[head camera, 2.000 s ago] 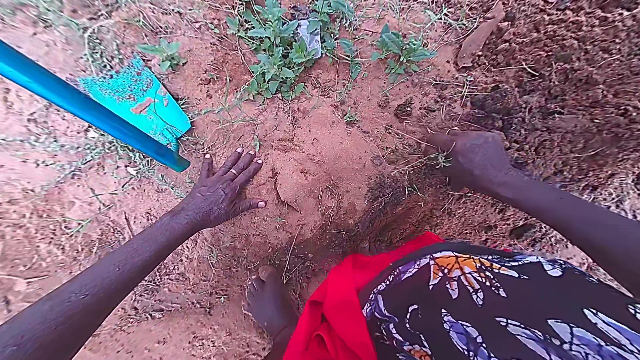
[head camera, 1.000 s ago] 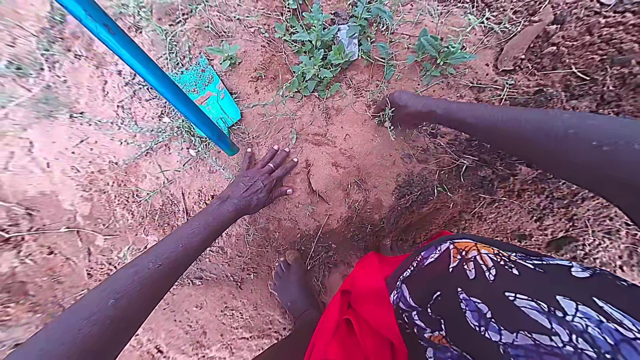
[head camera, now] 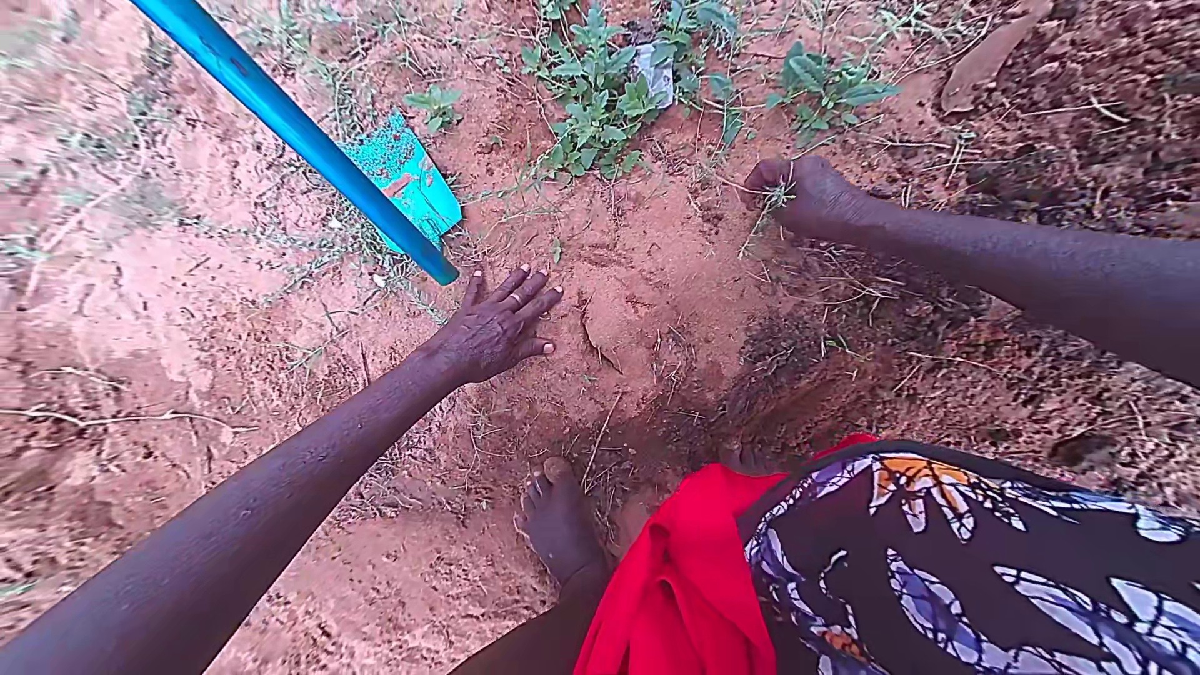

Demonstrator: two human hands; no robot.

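My left hand (head camera: 499,323) lies palm down on the reddish soil (head camera: 619,328), fingers apart, with a ring on one finger. Just above its fingertips ends the blue handle (head camera: 309,141) of a tool; a turquoise blade (head camera: 412,192), dusted with soil, lies beside the handle. My right hand (head camera: 811,195) is curled at the right of the bare soil, with a small sprig of weed (head camera: 778,197) at its fingers. Its grip is seen from the back, and the fingertips are partly hidden.
Leafy green weeds (head camera: 600,103) grow at the top, with a scrap of clear plastic (head camera: 654,73) among them. A dry brown piece (head camera: 994,56) lies at the upper right. My bare foot (head camera: 562,520) stands below, beside red cloth (head camera: 684,581) and patterned cloth (head camera: 975,562). Darker, loose soil spreads at right.
My right hand has moved up and inward over the soil, nearer the leafy weeds. My left hand remains flat on the ground. The view has shifted somewhat.
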